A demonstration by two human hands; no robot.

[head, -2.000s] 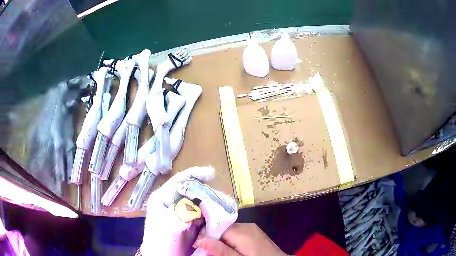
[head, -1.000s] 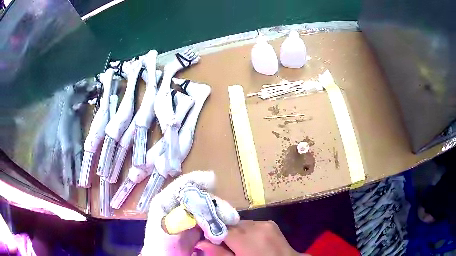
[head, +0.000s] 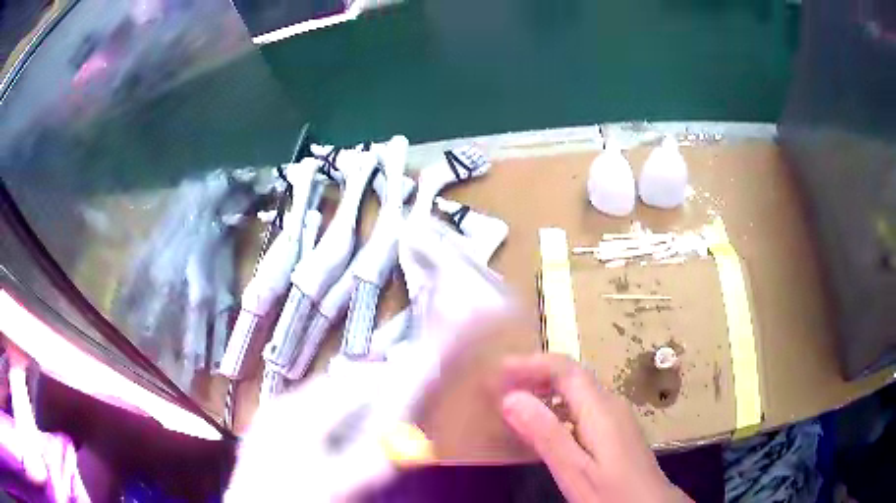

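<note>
My left hand (head: 359, 418), in a white fuzzy glove with a yellow patch at the thumb, is heavily blurred and reaches over the near right part of the leg pile. A pale blurred shape extends beyond it; I cannot tell whether it is fingers or a held leg piece. My right hand (head: 589, 432) is bare, right of the glove at the bench's front edge, thumb and fingertips apart; a tiny pale spot shows between them, too small to name. Pale leg-shaped pieces (head: 334, 241) with dark-strapped feet and grey ribbed ends lie heaped at left, partly hidden by the glove.
Two white bottles (head: 611, 185) stand at the back. A bundle of pale sticks (head: 653, 246), one separate stick (head: 637, 297) and a small white pot (head: 666, 358) on a stain lie between yellow tapes (head: 739, 339). Side panels (head: 850, 216) flank the board; a green belt (head: 531, 74) runs behind.
The view has shifted, so the bench sits lower and further right. My hands have separated; the left has moved over the leg pile. The grey-ended piece no longer shows clearly between them.
</note>
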